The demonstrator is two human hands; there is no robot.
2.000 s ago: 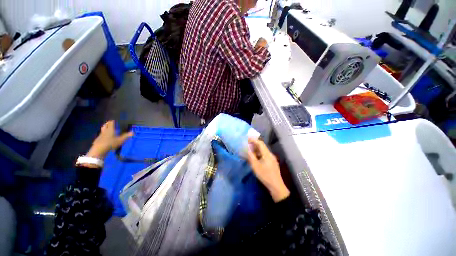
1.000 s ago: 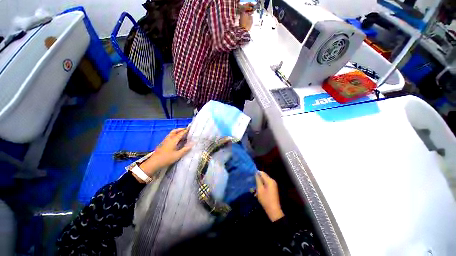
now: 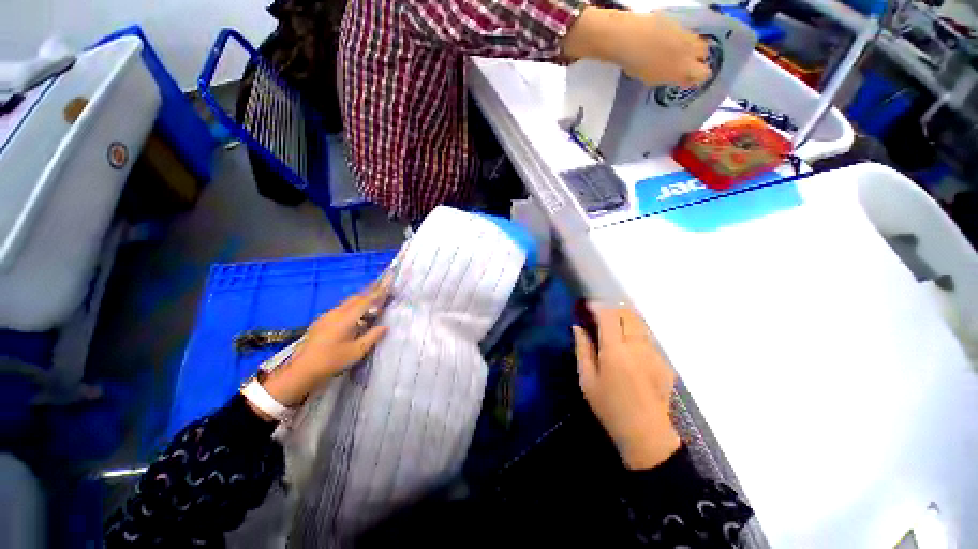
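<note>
A bundle of striped cut panels [image 3: 424, 391], pale with thin dark lines, lies on my lap, its far end folded over, with a light blue edge at the upper right. My left hand [image 3: 332, 349] holds the left side of the bundle. My right hand [image 3: 627, 375] is to the right of the bundle, at the table's edge, with a small dark thing at its fingertips that I cannot make out. Dark blue fabric shows in shadow between the bundle and my right hand. A checked tie strip [image 3: 504, 388] shows beside the bundle.
A blue crate [image 3: 231, 322] with another checked strip [image 3: 268, 340] stands left of my lap. The white machine table [image 3: 783, 354] is at the right. A person in a checked shirt [image 3: 402, 118] sits ahead, arm over the neighbouring machine. A red tray [image 3: 735, 152] lies near it.
The striped panels now lie over the light blue and navy pieces that showed before. My right hand has left the bundle and moved right. The other person's arm has swung over the machine.
</note>
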